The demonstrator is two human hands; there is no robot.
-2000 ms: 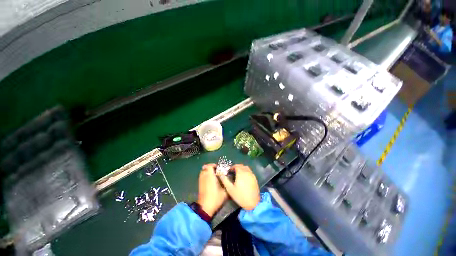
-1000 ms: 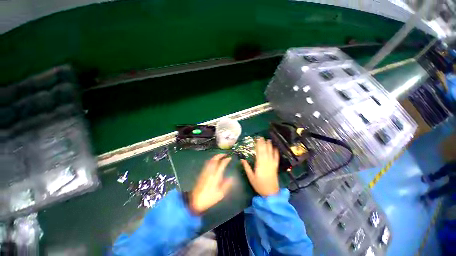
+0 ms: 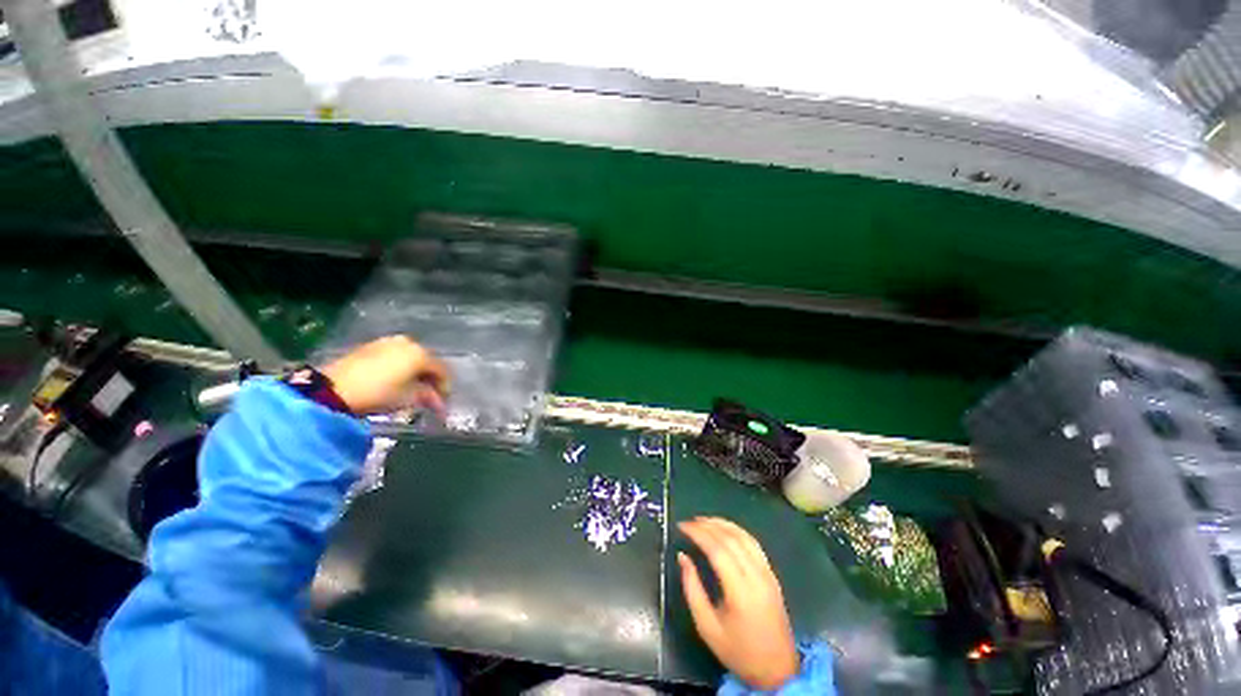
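My left hand [image 3: 391, 377] reaches over the near part of the clear blister tray [image 3: 470, 320], fingers bent down; whether it holds anything is hidden. My right hand [image 3: 738, 600] is low over the mat, fingers apart, with nothing seen in it. A loose pile of small silvery components [image 3: 613, 514] lies on the mat between the hands. A heap of green circuit boards [image 3: 891, 555] lies right of my right hand, with white bits on it.
A black fan [image 3: 747, 443] and a white tub [image 3: 826, 473] stand behind the right hand. The black soldering iron stand [image 3: 1000, 578] and tall stacked trays [image 3: 1130, 476] are at right. A black round object [image 3: 166, 487] is at far left.
The view has swung left. My left hand has moved from the mat's middle to the blister tray. My right hand has moved off the boards to the mat beside the component pile.
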